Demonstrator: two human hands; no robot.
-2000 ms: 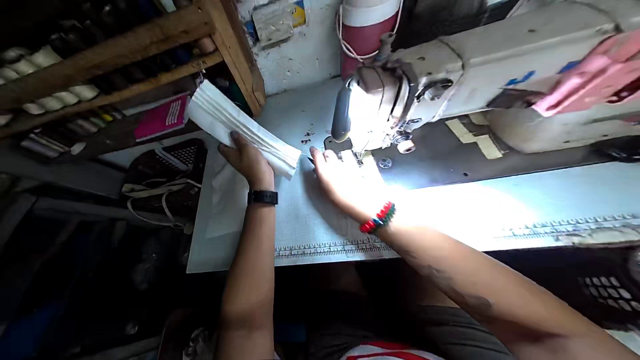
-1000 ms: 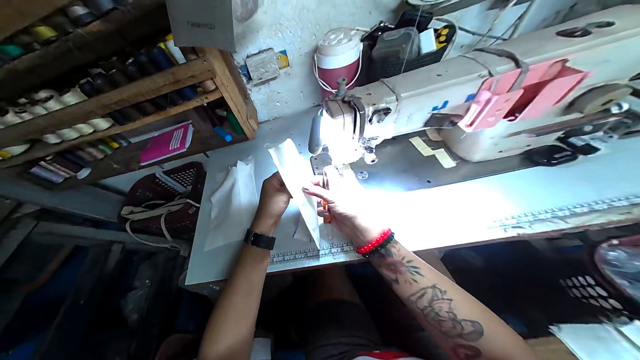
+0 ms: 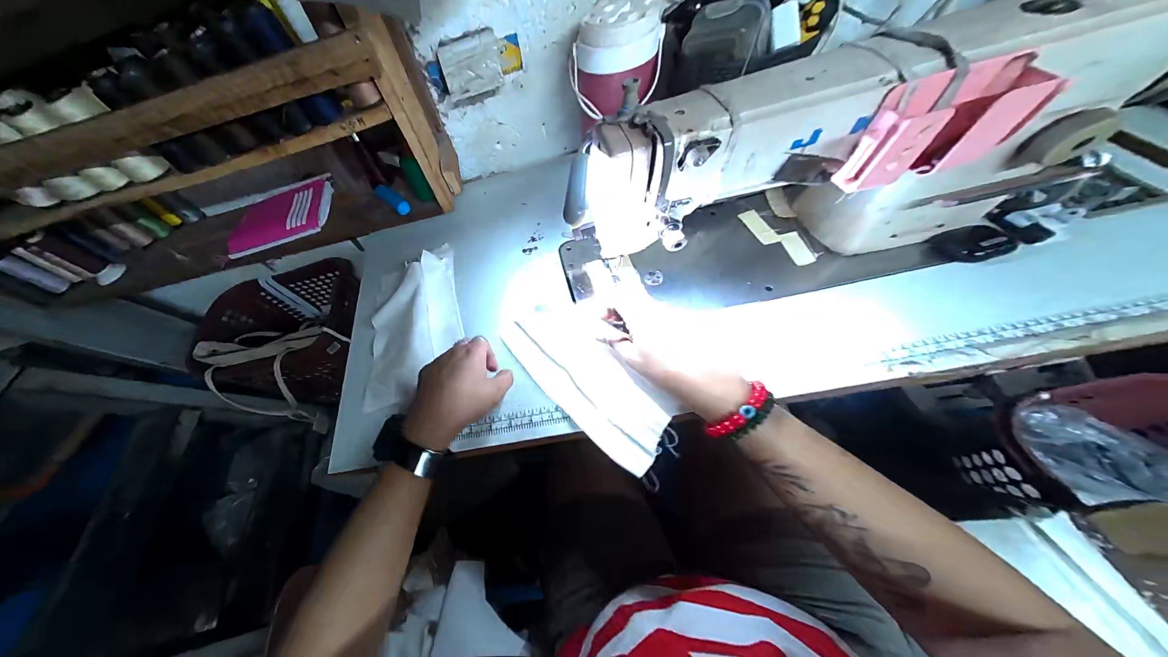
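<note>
A folded strip of white fabric lies aslant below the head of a sewing machine, its lower end hanging over the table's front edge with loose dark threads beside it. My right hand is at the strip's upper right side, close to the needle area; glare hides its fingers, so its grip cannot be told. My left hand, curled, rests at the lower right of a second white fabric piece on the table; whether it pinches that cloth is unclear.
A wooden shelf of thread spools stands at the left, above a dark red perforated basket. Behind the machine is a red and white jug. A pink holder is tied to the machine arm. A measuring tape runs along the table's front edge.
My left hand has left the white strip it held a second ago and moved left, beside the other cloth. The strip now lies lower and flatter, over the table's front edge.
</note>
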